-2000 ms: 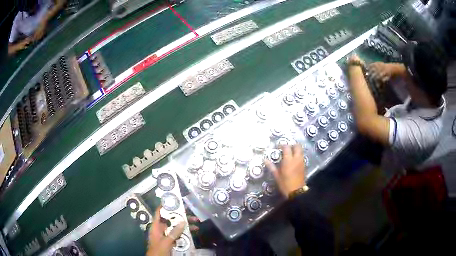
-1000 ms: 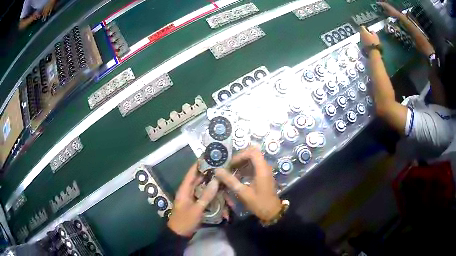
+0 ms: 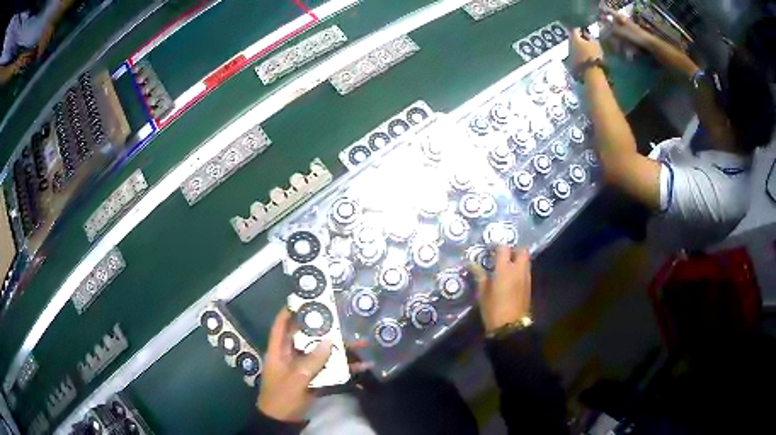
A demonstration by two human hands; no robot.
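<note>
A pale four-position housing (image 3: pixel 311 285) stands tilted in front of me, with three black rings showing in its upper places. My left hand (image 3: pixel 293 367) holds its lower part, and the fingers partly hide the lowest place. My right hand (image 3: pixel 504 289) is over the right side of the clear blister tray (image 3: pixel 387 364). Its fingertips are at a round silvery insert (image 3: pixel 499 234); I cannot tell whether they grip one. Many round inserts sit in the tray.
A second black-ringed housing (image 3: pixel 229 342) lies left of my left hand. A scalloped bracket (image 3: pixel 281 200), flat plates (image 3: pixel 225 164) and a ringed housing (image 3: pixel 388 136) lie on the green belt. A person's arm (image 3: pixel 614 140) reaches in at the right. Stacked housings (image 3: pixel 111 418) are lower left.
My hands were together on the housing one second ago. My right hand has moved right to the tray. My left hand still holds the housing, now farther left. Parts on the belt have shifted left.
</note>
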